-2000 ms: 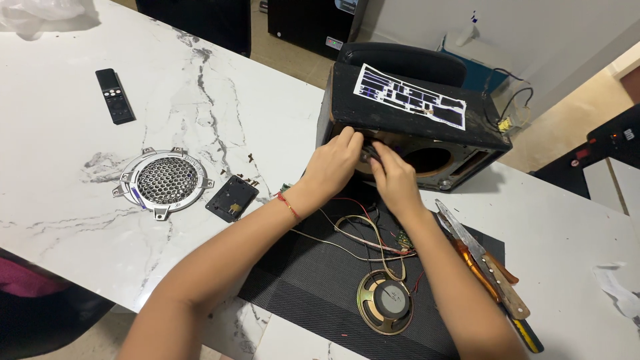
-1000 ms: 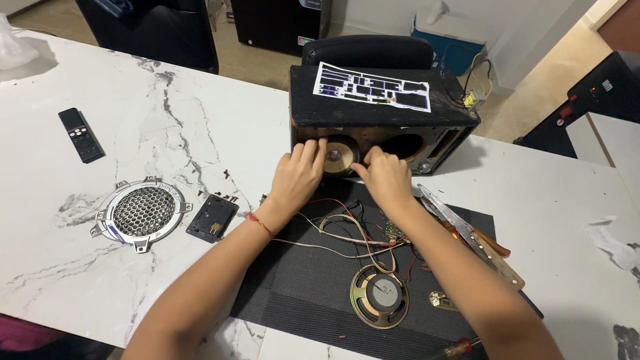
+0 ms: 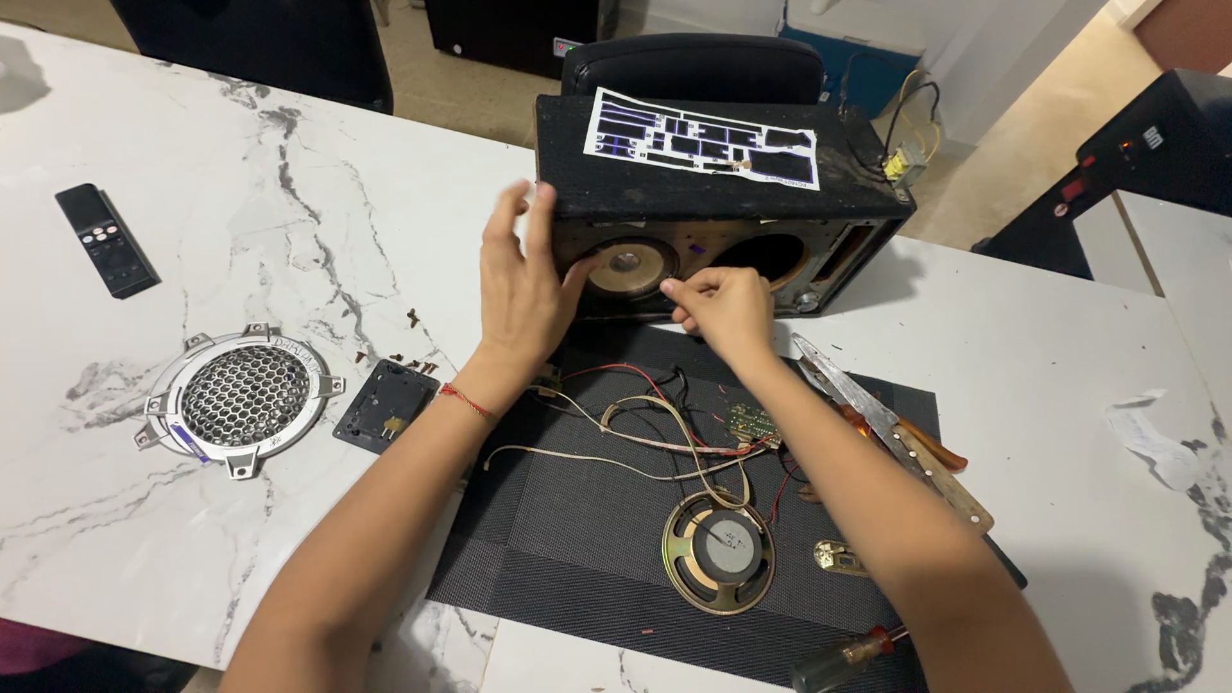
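Observation:
A black speaker cabinet [image 3: 712,207] lies on the table, its open front facing me. In its left hole sits a speaker cone [image 3: 630,268]; the right hole [image 3: 765,260] is dark. My left hand [image 3: 525,279] is spread at the cabinet's left front corner, thumb by the cone's left edge. At the cone's right edge is my right hand [image 3: 722,303], thumb and fingertips together; whether they hold something small, I cannot tell. On a dark placemat [image 3: 577,539] below lie a loose speaker [image 3: 720,551], wires [image 3: 616,472] and a circuit board [image 3: 753,423].
To the left are a round metal grille [image 3: 245,397], a black plastic plate [image 3: 387,404], small screws [image 3: 423,366] and a remote control [image 3: 106,241]. A knife with a wooden handle [image 3: 938,481], a screwdriver [image 3: 842,659] and a small metal part [image 3: 839,558] lie to the right.
My left hand has opened and its fingers have spread off the cone's edge. The cone shows more plainly between the hands. The view has shifted.

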